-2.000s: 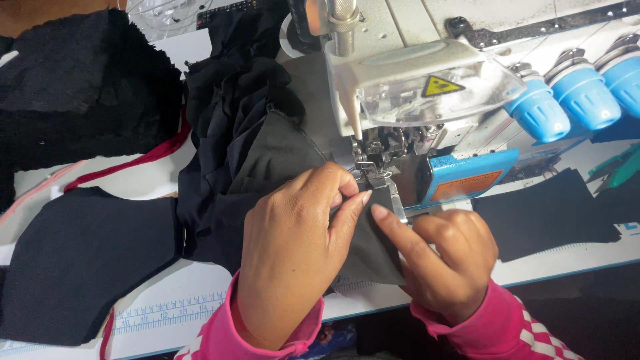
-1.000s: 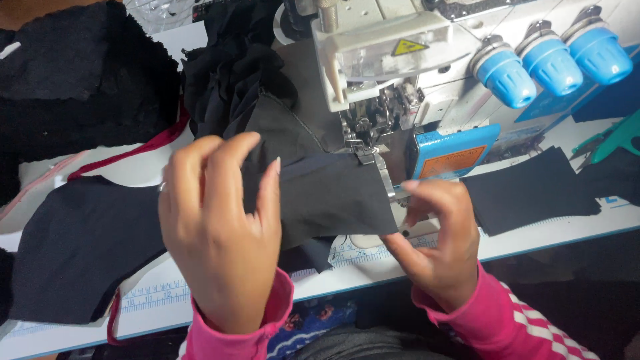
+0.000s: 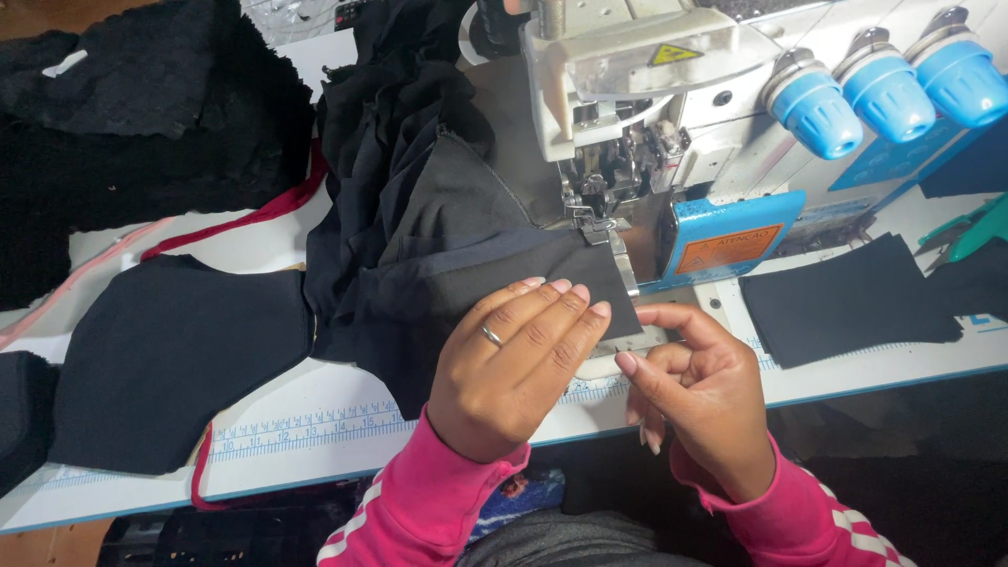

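Dark fabric [image 3: 504, 264] lies across the bed of an overlock sewing machine [image 3: 614, 63], its right edge at the presser foot [image 3: 602, 220]. My left hand [image 3: 520, 366], with a ring on one finger, rests flat on this fabric, fingers close together. Beside the fabric's lower right corner is my right hand [image 3: 701, 386], its thumb and forefinger apart; the forefinger tip is at the corner, and whether it touches the cloth is unclear. More of the dark cloth [image 3: 386, 157] lies bunched to the left of the foot. The needle area is partly hidden by the clear guard [image 3: 669, 59].
Dark cut pieces lie left [image 3: 189, 362] and right [image 3: 850, 299] on the white table with a printed ruler [image 3: 315, 429]. Black fabric is piled [image 3: 157, 165] at upper left, near a red strip [image 3: 252, 216]. Green-handled scissors [image 3: 976, 228] lie at far right. Blue tension knobs [image 3: 815, 106] jut from the machine.
My left hand, raised with fingers spread one second ago, now lies flat on the fabric. Two seconds ago both hands were close together at the presser foot.
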